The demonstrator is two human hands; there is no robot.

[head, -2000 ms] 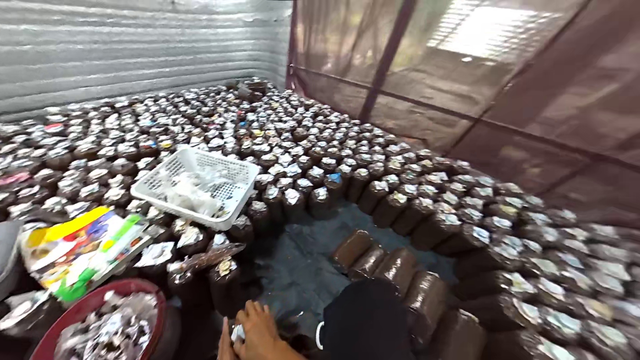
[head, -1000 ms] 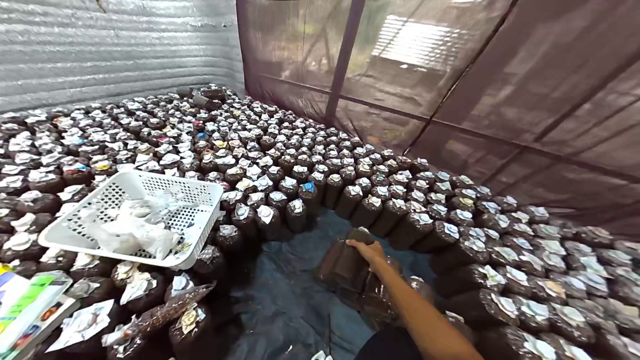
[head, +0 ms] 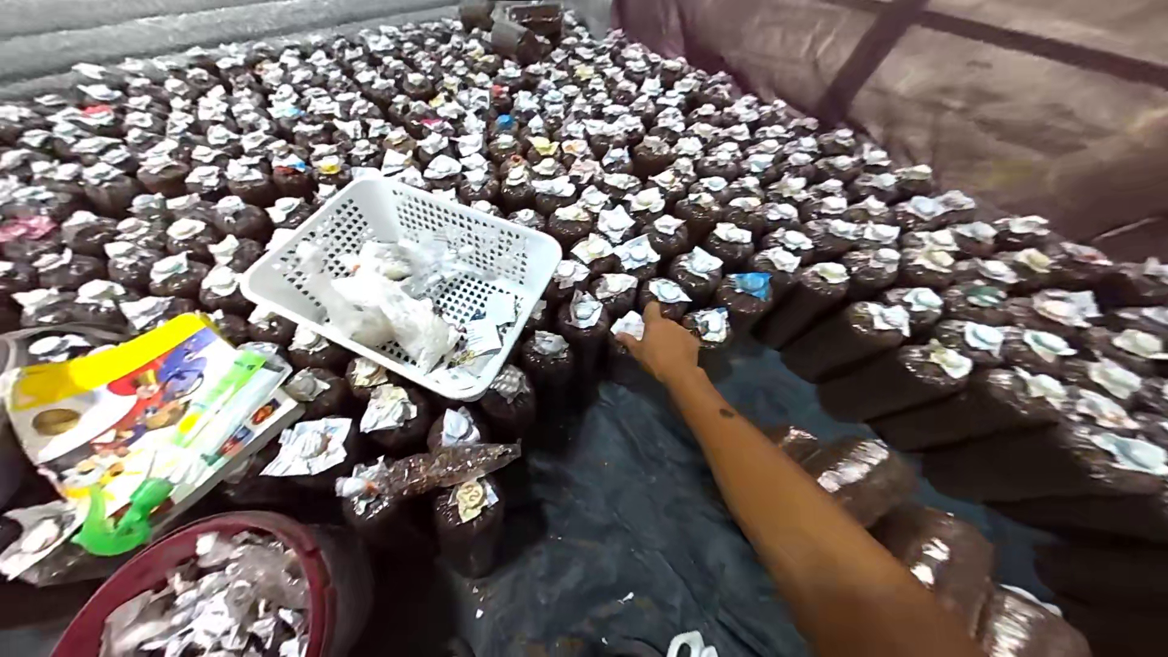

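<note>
My right hand (head: 664, 345) reaches forward over the front row of dark, plastic-wrapped substrate bags, each topped with crumpled paper. Its fingers are around or against the top of one bag (head: 630, 326) at the edge of the dark sheet; how firmly they hold it is unclear. Just behind the fingers stands a bag with a white paper top (head: 669, 291), and a bag with a blue top (head: 752, 286) is to the right. Several bags (head: 858, 476) lie on their sides beneath my forearm. My left hand is out of view.
A white perforated plastic basket (head: 516, 239) holding plastic scraps rests on the bags. At left are a colourful printed package (head: 119, 392) and a green plastic object (head: 123, 517). Below them stands a red tub (head: 315, 584) of scraps. Dark sheeting (head: 630, 511) covers the ground.
My right hand has moved left, from a bag among those lying down to the front row of standing bags. The view has tilted downward.
</note>
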